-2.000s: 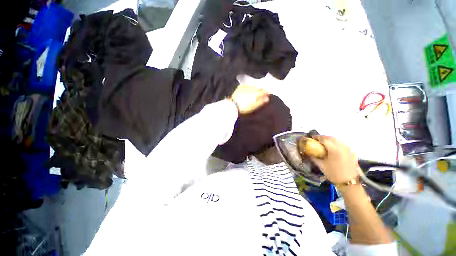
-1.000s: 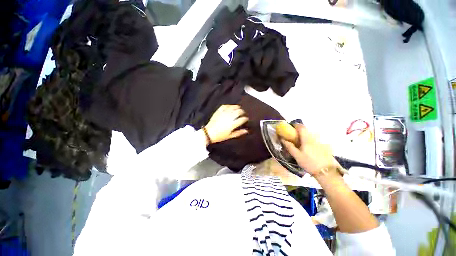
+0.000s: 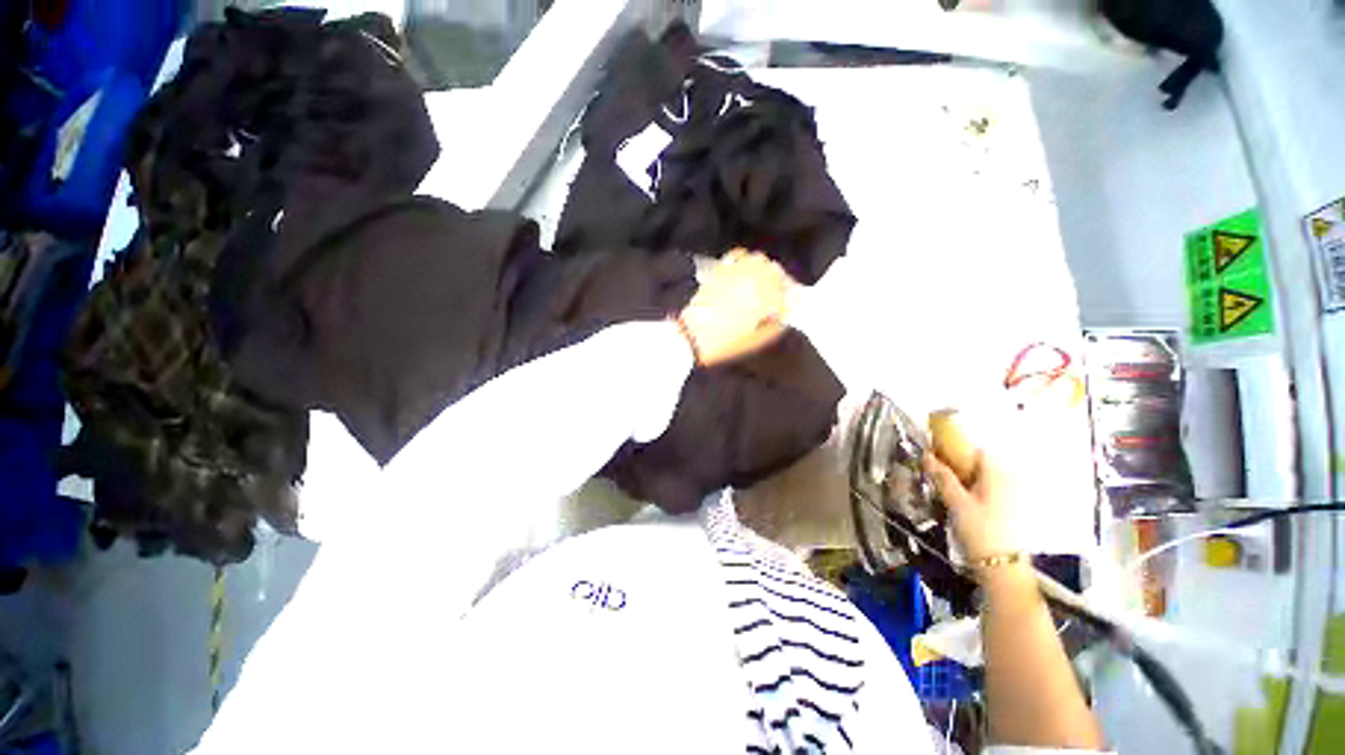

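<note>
A dark brown garment (image 3: 760, 421) lies over the near right end of the board, with wrinkles across it. My left hand (image 3: 735, 307) is on the garment's far edge; its fingers are blurred, so I cannot tell if they pinch the cloth. My right hand (image 3: 966, 494) holds the steam iron (image 3: 885, 487) by its tan handle, to the right of the garment and off the cloth. The iron is tilted, its pointed end facing away from me, and a dark cable runs back from it.
Crumpled dark garments with white loops and a white tag (image 3: 645, 155) lie beyond. Plaid cloth (image 3: 162, 398) is heaped at left. Red-handled snips (image 3: 1038, 366) lie on the white table (image 3: 959, 221). A striped iron rest (image 3: 1140, 428) is at the right edge. Blue bins (image 3: 126, 74) stand at far left.
The iron has moved right, off the garment's edge, and turned. My left hand has moved away from my body, up to the garment's far edge.
</note>
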